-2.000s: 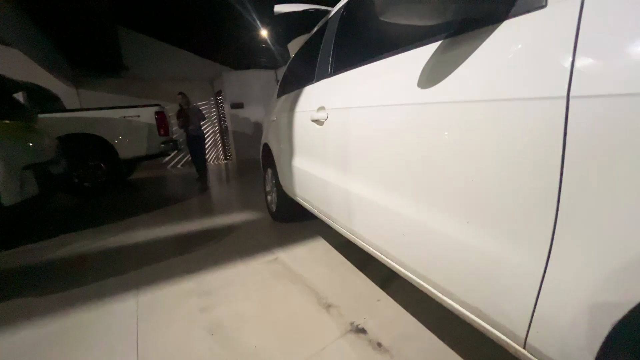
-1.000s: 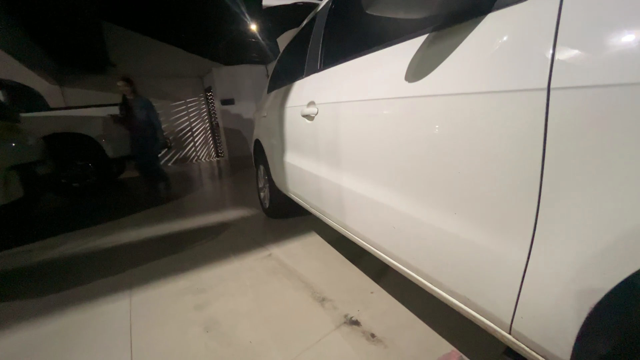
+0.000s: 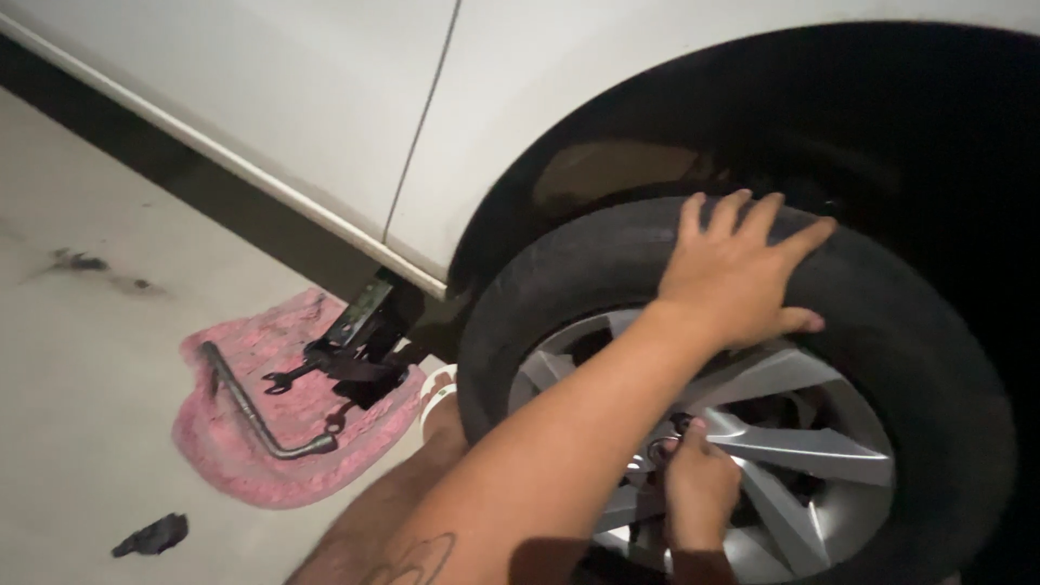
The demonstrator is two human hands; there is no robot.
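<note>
My left hand (image 3: 731,268) lies with its fingers spread on the upper tread and sidewall of a car tire (image 3: 561,268), holding nothing. Below it, my right hand (image 3: 700,487) is at the hub of the silver alloy wheel (image 3: 812,447), its thumb and fingers pinched on a small dark part (image 3: 681,422), which looks like a wheel bolt. The fingers partly hide that part and the bolt holes. An L-shaped lug wrench (image 3: 252,410) rests on a pink shaggy mat (image 3: 276,479), left of the wheel. A dark scissor jack (image 3: 361,349) stands on the mat's edge under the sill.
The white car body (image 3: 268,106) and its dark wheel arch (image 3: 918,106) surround the top of the wheel. A foot in a white sandal (image 3: 439,398) is between mat and tire. A crumpled black scrap (image 3: 153,535) lies on the pale floor (image 3: 73,366).
The view has swung down from the car's side and the dim parking area to the wheel. Both my hands, the wrench and the jack now show; the person walking in the background is out of view.
</note>
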